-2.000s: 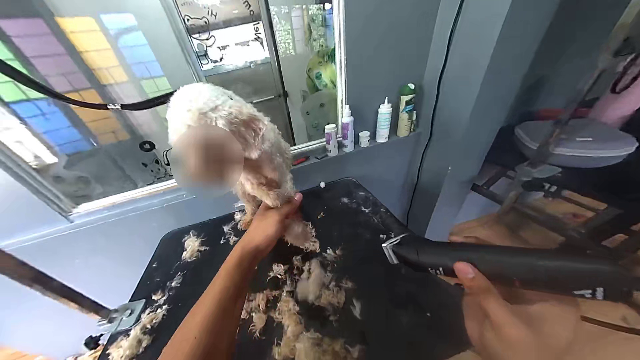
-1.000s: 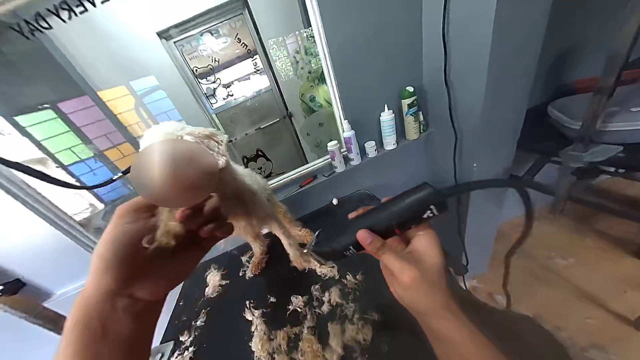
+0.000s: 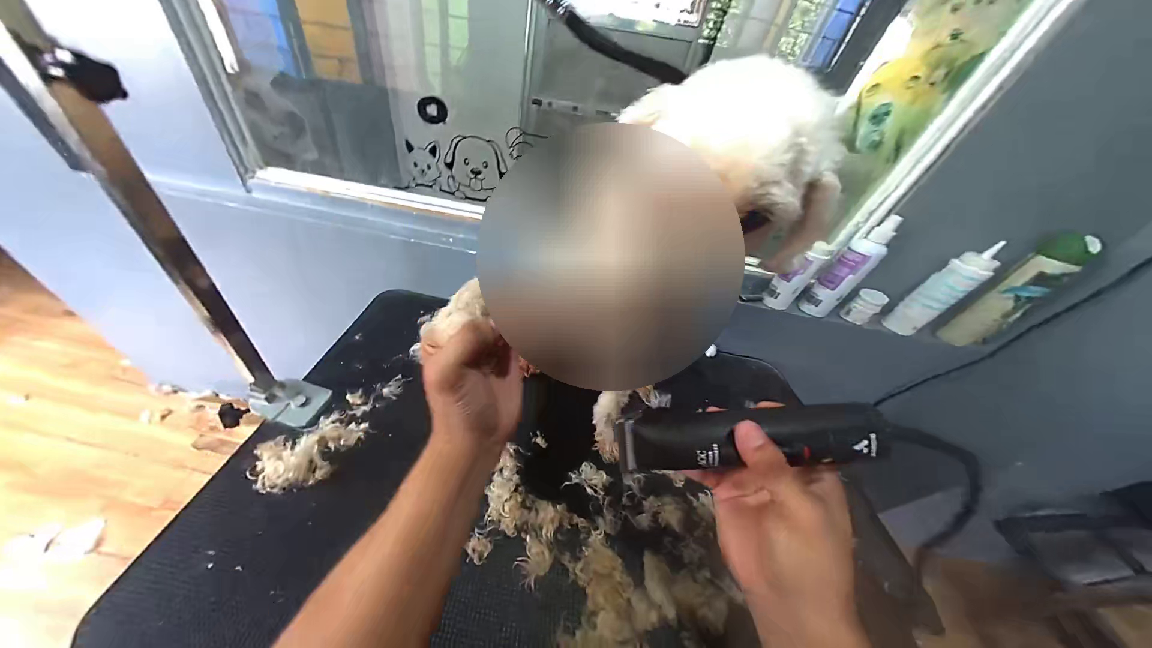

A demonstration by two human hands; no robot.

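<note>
A white curly-haired dog stands on the black grooming table, its middle covered by a round blur. My left hand is closed around a pale, furry part of the dog, left of the blur; which part, I cannot tell. Black corded electric clippers lie in my right hand, thumb on top, blade pointing left. Just left of the blade shows a furry lower leg. Clumps of cut fur are scattered below and between my hands.
A metal post is clamped to the table's left edge, with another fur clump beside it. Behind the dog is a framed glass window. Several bottles stand on a ledge at the right. The clipper cord loops down at the right.
The view has swung left. The dog's head, held near my left hand a second ago, is now up at the right. My left hand has moved to fur on the dog's left side in view.
</note>
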